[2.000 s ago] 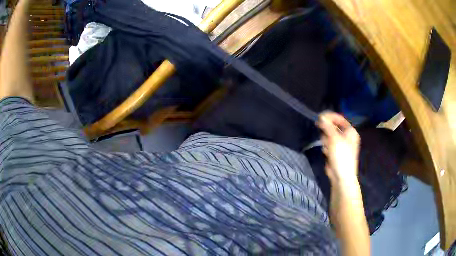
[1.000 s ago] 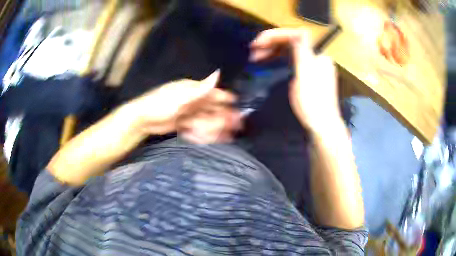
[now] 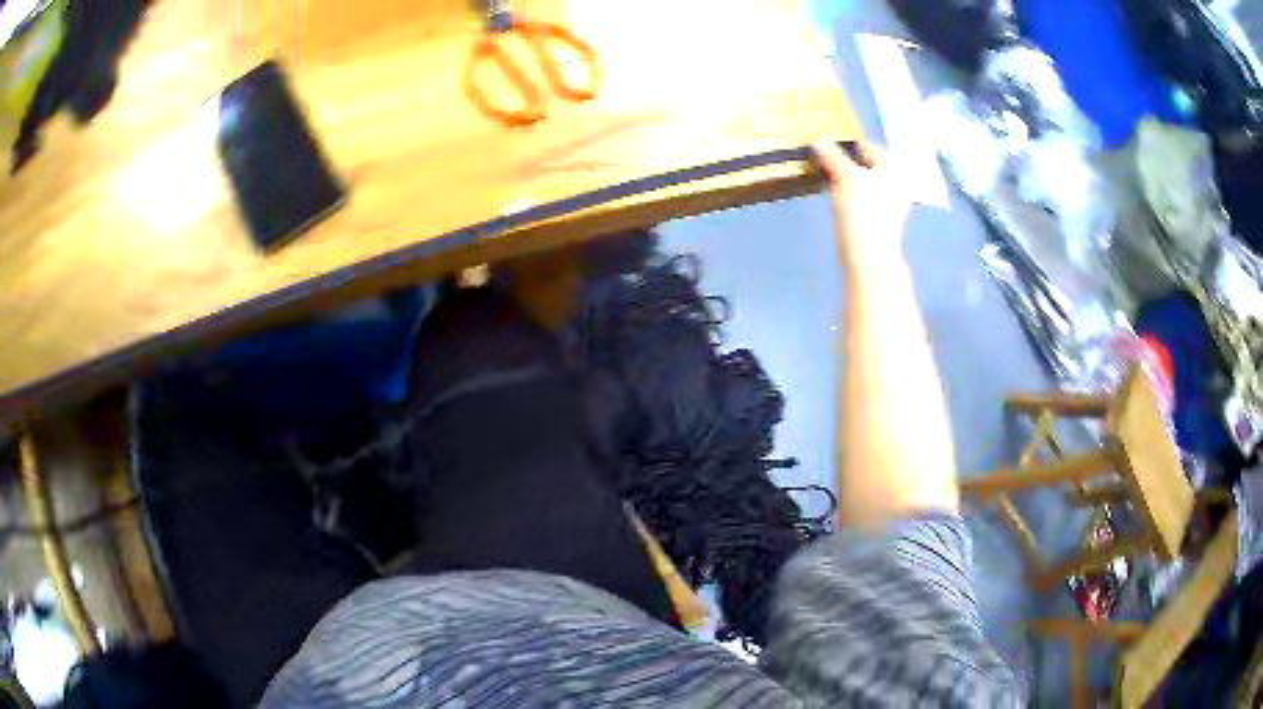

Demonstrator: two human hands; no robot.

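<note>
A long flat black band [image 3: 513, 222] lies stretched along the front edge of the wooden table [image 3: 665, 83]. My right hand [image 3: 859, 180] is at the table's right corner, its fingertips pinching the band there. The band runs left and leaves the picture at the left edge. My left hand is not in view. Scissors with orange looped handles [image 3: 533, 72] lie on the table near its far side, their blades cut off by the top edge.
A black phone [image 3: 277, 155] lies on the table. Black cloth [image 3: 81, 69] is at the far left. A tangled heap of black cords [image 3: 693, 429] hangs below the table beside my right leg. Wooden stools [image 3: 1147, 457] and plastic-bagged goods [image 3: 1025, 139] stand at right.
The view has turned toward the table and floor at right. My right hand has moved from over my lap to the table corner. My left hand has left the picture. The band now lies along the edge.
</note>
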